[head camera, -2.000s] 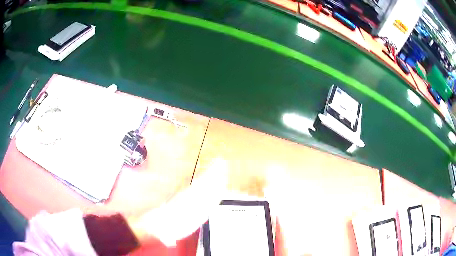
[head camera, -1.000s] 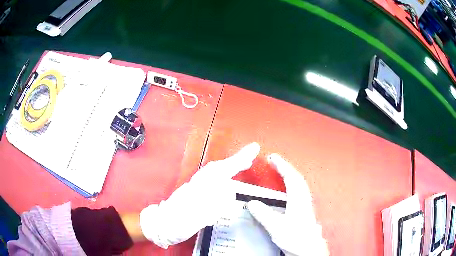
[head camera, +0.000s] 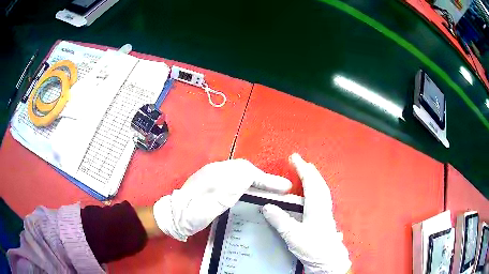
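Observation:
A black-framed e-reader (head camera: 249, 243) lies in a white tray (head camera: 206, 263) at the bottom centre, cut off by the picture's edge. Its grey-white screen shows a list of text lines. My left hand (head camera: 217, 198), in a white glove, lies over its upper left corner, fingers pointing right along the top edge. Whether these fingers grip is hidden. My right hand (head camera: 313, 225), also gloved in white, is at its right side. Its thumb lies over the upper screen and its index finger points up past the top edge, apart from the thumb.
At left, a clipboard (head camera: 27, 91) holds printed sheets (head camera: 110, 128) with yellow-orange tape rolls (head camera: 43, 109). A dark metallic item (head camera: 149, 128) and a white meter (head camera: 186, 76) are beside it. Waiting e-readers (head camera: 441, 249) stand lower right. Another device (head camera: 431, 99) is on the green conveyor (head camera: 268, 43).
The glare has faded, and text now shows on the screen. Since one second ago, my left fingers have lowered towards the e-reader's top edge. My right thumb stays over the screen.

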